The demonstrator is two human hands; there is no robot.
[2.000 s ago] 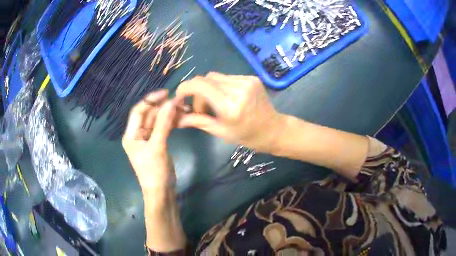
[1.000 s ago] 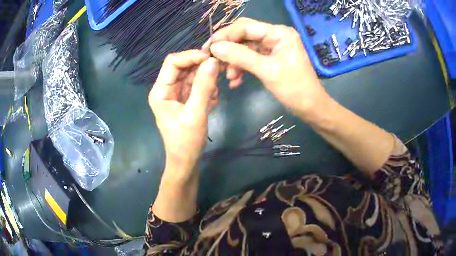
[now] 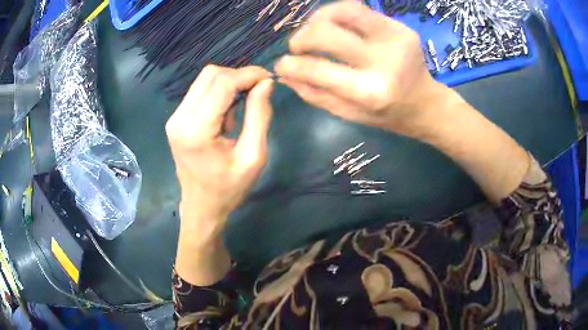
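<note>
My left hand (image 3: pixel 222 138) and my right hand (image 3: pixel 364 71) meet at their fingertips above the mat. A small dark piece (image 3: pixel 274 76), thin like wire, shows between the pinched fingertips; its ends are hidden by the fingers. Finished leads with silver pins (image 3: pixel 367 187) lie on the mat in front of me, their black wires running left under my left wrist. A loose pile of black wires (image 3: pixel 187 38) with coppery tips lies at the top. The blue parts tray (image 3: pixel 496 72) at the upper right holds silver pins and is partly covered by my right hand.
A second blue tray's edge (image 3: pixel 124 24) shows at the top left. A clear bag of silver parts (image 3: pixel 80 97) lies along the left. A black box with a yellow label (image 3: pixel 55 219) and thin cables sit at the lower left. Yellow tape edges the dark green mat (image 3: pixel 425 171).
Since one second ago, my right hand has moved up and rotated, its fingertips still near my left ones. My left hand has shifted slightly left. The dark piece sticking up between them no longer shows.
</note>
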